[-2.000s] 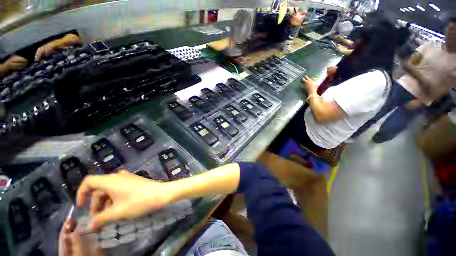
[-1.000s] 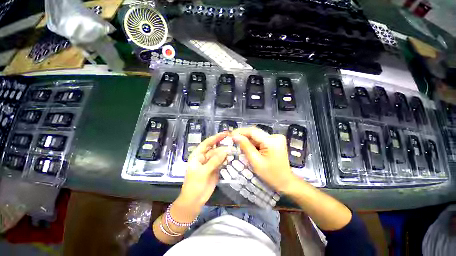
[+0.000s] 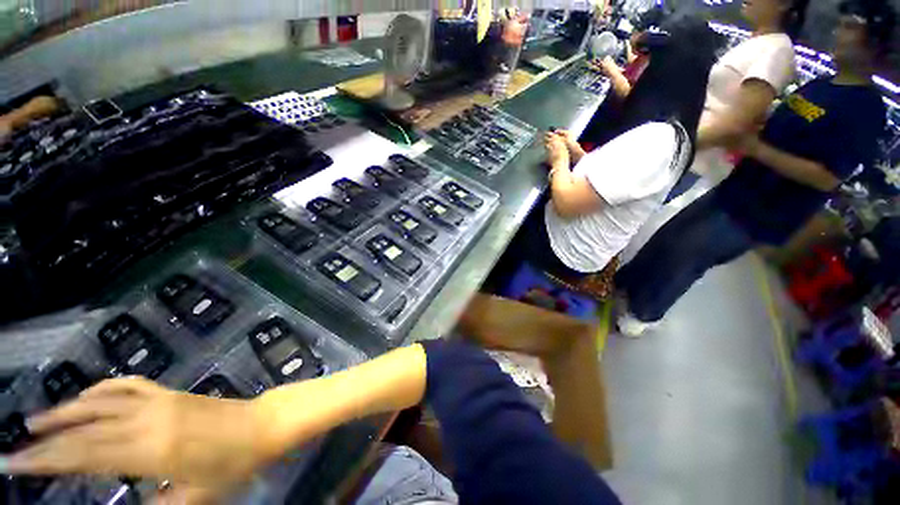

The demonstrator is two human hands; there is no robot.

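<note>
My right hand [image 3: 138, 429] is blurred at the lower left, stretched flat over the near clear tray [image 3: 232, 266]. Its fingertips reach the left picture edge, over a dark housing; whether they hold anything cannot be told. My left hand cannot be made out. Black phone housings lie in the near tray. One housing [image 3: 194, 300] and its neighbour [image 3: 135, 345] each show a pale oval pad; another housing [image 3: 283, 349] shows a pale label. My right hand and forearm hide part of the near tray. No pad sheet can be made out.
A second tray [image 3: 395, 308] of housings lies beyond, then a smaller tray by a seated person [image 3: 622, 187]. A fan [image 3: 403, 61] and a dark glossy pile [image 3: 128, 178] are at the back. An open cardboard box [image 3: 577, 395] is below the bench edge. People stand at right.
The view has turned right since one second ago. Both hands were then together at the pad sheet; now my right hand is stretched over the near tray and my left hand is out of sight.
</note>
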